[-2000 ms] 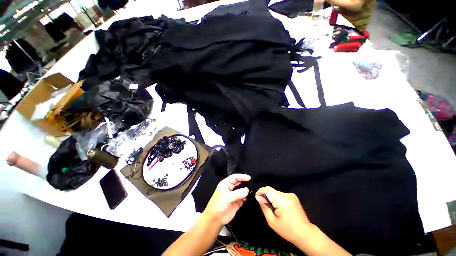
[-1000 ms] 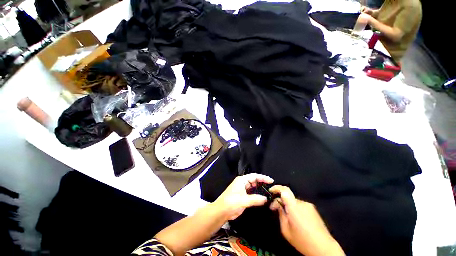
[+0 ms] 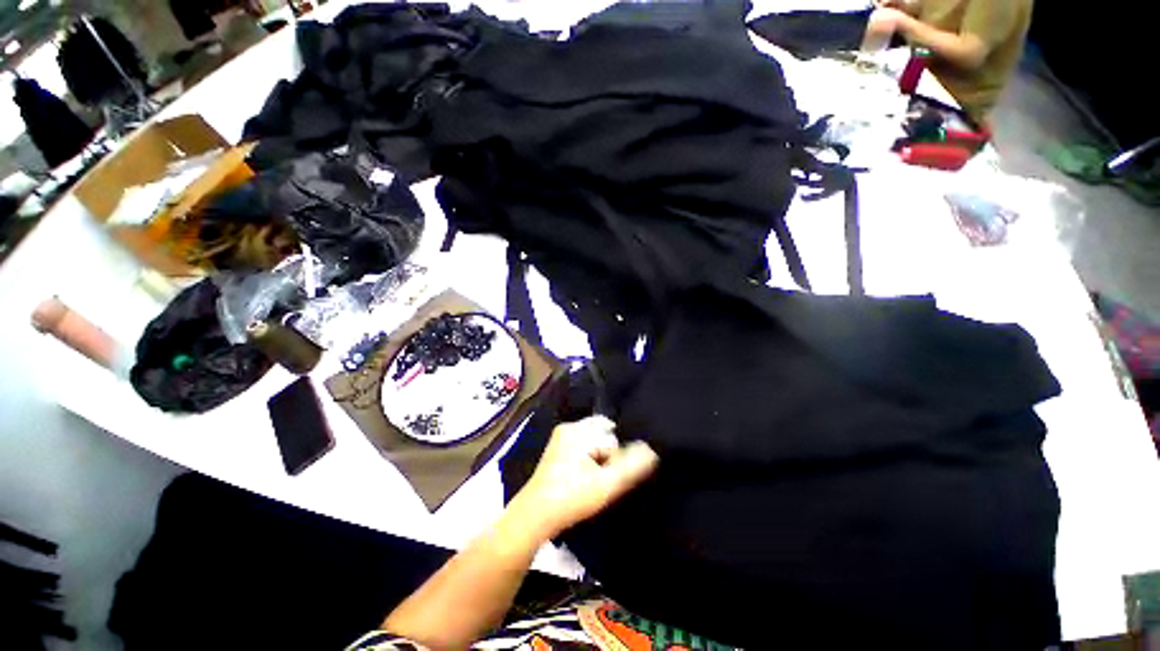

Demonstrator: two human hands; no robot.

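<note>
A large black garment (image 3: 814, 445) lies spread over the right part of the table in front of me. My left hand (image 3: 585, 468) is at its left edge, fingers curled and slightly blurred, pinching the black cloth. My right hand is not in view. No needle or thread can be made out. The round white fastener plate (image 3: 477, 397) with a dark rim lies left of my hand. It holds black pieces heaped at the top and smaller bits below.
The plate rests on an olive-brown cloth (image 3: 439, 477). A phone (image 3: 300, 425), an olive cylinder (image 3: 285, 346), plastic bags (image 3: 267, 290) and an open cardboard box (image 3: 153, 159) are on the left. A black garment pile (image 3: 611, 127) lies beyond. A person (image 3: 980, 45) sits at the far right.
My right hand was beside my left and has left the picture. My left hand has closed more and moved slightly left. The view has shifted.
</note>
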